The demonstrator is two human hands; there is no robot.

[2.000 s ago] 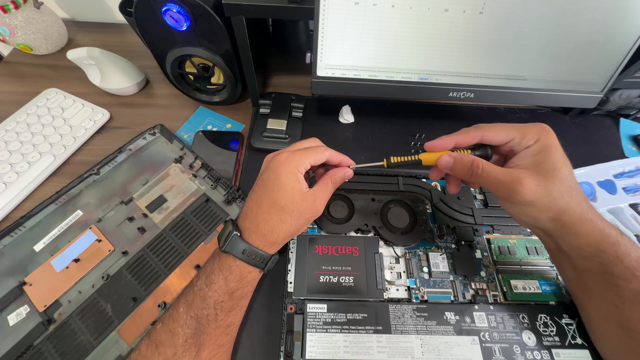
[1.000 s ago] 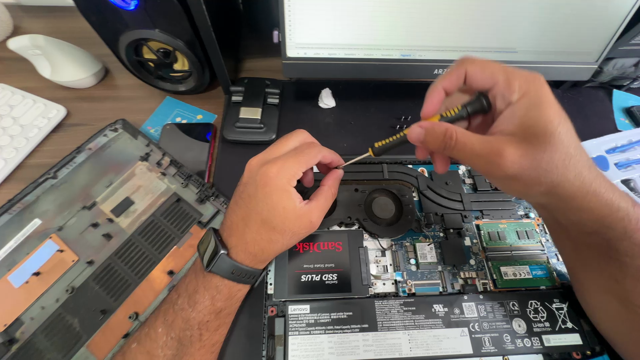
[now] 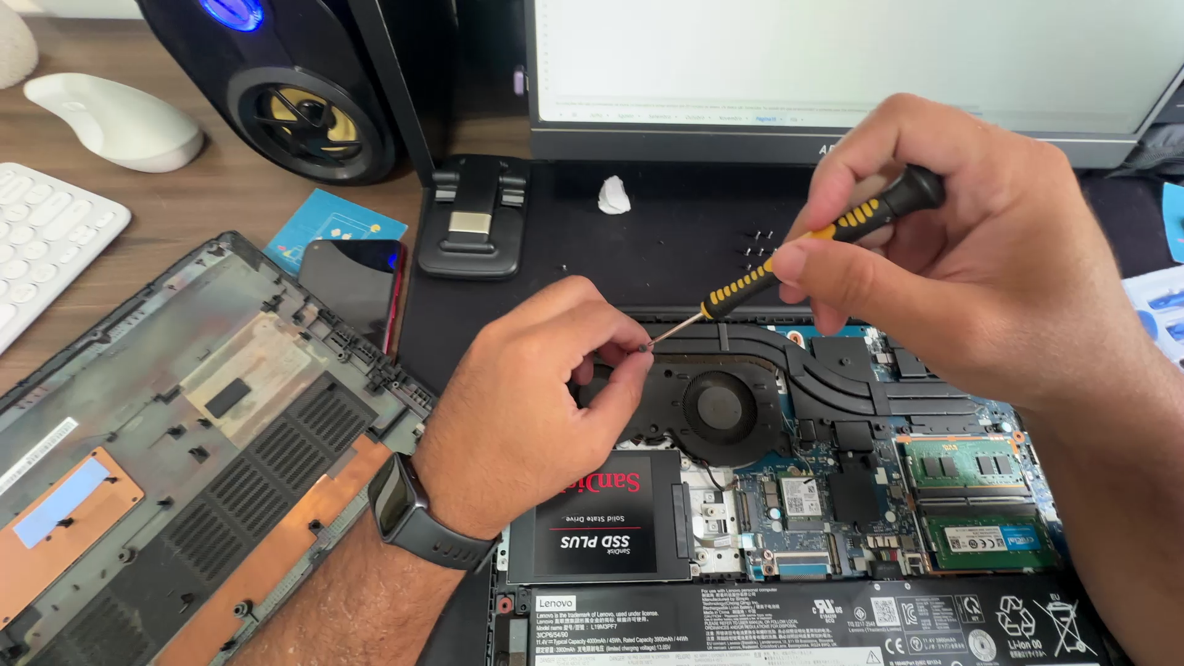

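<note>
My right hand (image 3: 934, 240) holds a black and yellow precision screwdriver (image 3: 786, 259), its shaft slanting down to the left. The thumb and forefinger of my left hand (image 3: 564, 370) pinch a tiny dark piece, apparently a screw (image 3: 646, 348), at the screwdriver's tip. Both hands are above an opened Lenovo laptop. Beneath them show a cooling fan (image 3: 721, 407), black heat pipes (image 3: 823, 379), a SanDisk SSD (image 3: 601, 527), two memory modules (image 3: 990, 546) and the battery (image 3: 795, 620). My left hand hides part of the fan housing.
The laptop's bottom cover (image 3: 268, 444) lies at the left, inner side up. Behind are a smartphone (image 3: 356, 282), a folding stand (image 3: 474, 222), a crumpled white piece (image 3: 613, 196), several small screws (image 3: 758, 245) and a monitor (image 3: 832, 148). A speaker (image 3: 305, 102), mouse (image 3: 120, 125) and keyboard (image 3: 55, 240) stand farther left.
The screwdriver has gone from nearly level to a steeper slant, its handle raised. My left fingers remain pinched at its tip. The view has shifted somewhat.
</note>
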